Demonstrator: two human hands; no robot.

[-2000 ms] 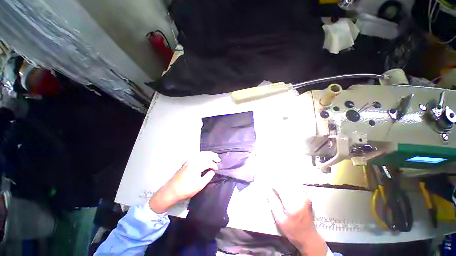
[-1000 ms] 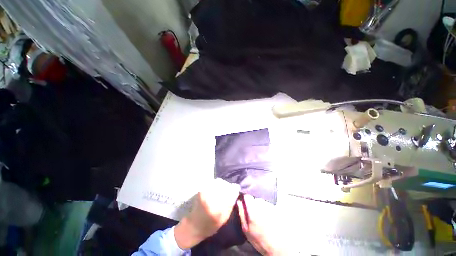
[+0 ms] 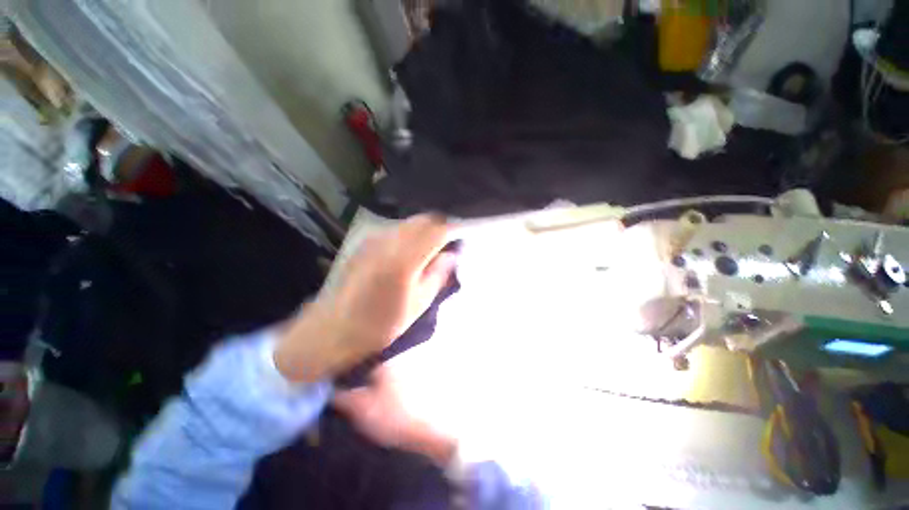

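My left hand [image 3: 364,294] is raised over the left part of the white table, blurred, with its fingers closed on dark cloth [image 3: 421,331]. The cloth hangs below the fingers, and most of it is hidden behind the hand. My right hand [image 3: 399,416] is lower, near the table's front edge, blurred and partly washed out by glare. Whether it holds anything cannot be told. More dark cloth [image 3: 314,468] lies below the hands at the front edge.
The cream sewing machine head [image 3: 728,264] stands at the right. The lit lamp [image 3: 573,219] lies along the table's back. Scissors with yellow and black handles [image 3: 802,448] are at the front right. A black cloth heap [image 3: 558,120] is behind the table, with a red extinguisher [image 3: 364,134] beyond.
The purple-grey panel no longer lies flat mid-table. My left hand has moved up and left with dark cloth. My right hand has moved left, and the hands are now apart.
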